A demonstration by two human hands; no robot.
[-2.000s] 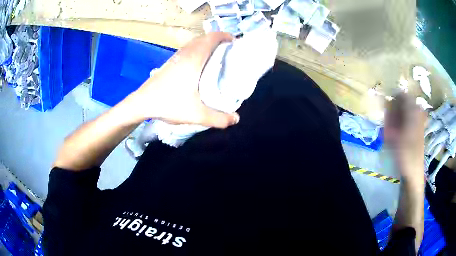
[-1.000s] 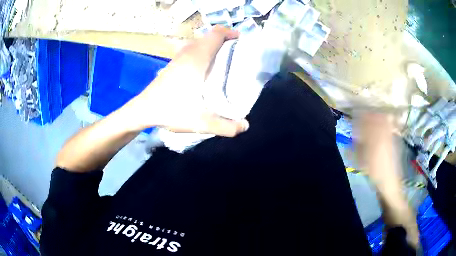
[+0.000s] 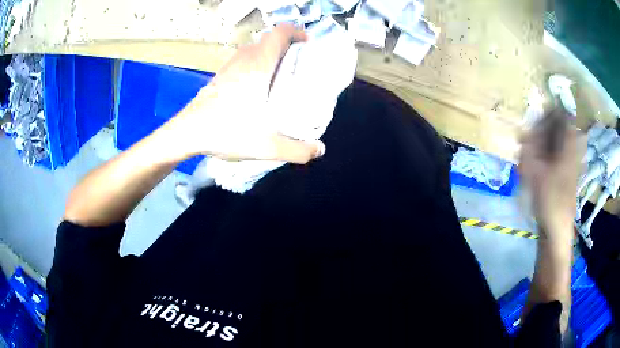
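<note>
My left hand (image 3: 251,115) is closed around a white-grey figurine lower body (image 3: 313,81), held against my lap at the table edge. Its lower end (image 3: 234,173) shows below my wrist. Its open waist and any insert in it cannot be made out. My right hand (image 3: 554,160) is raised at the right, strongly blurred, closed on a dark handle. A blurred shape reaches up from it over the table, seemingly the mallet; its head is not clear. Small white box-shaped inserts (image 3: 416,42) lie heaped on the table beyond the figurine.
The cardboard-covered table (image 3: 469,95) curves round in front. A white bottle (image 3: 562,94) lies at right, beside pale leg parts (image 3: 598,163). Blue crates (image 3: 153,98) stand under the table at left, one beside grey parts (image 3: 27,115). A blue crate with a plastic bag (image 3: 479,168) is below right.
My right hand swung in towards the figurine with the blurred mallet, then back out to the right. My left hand keeps its hold, with the figurine slightly further left in view.
</note>
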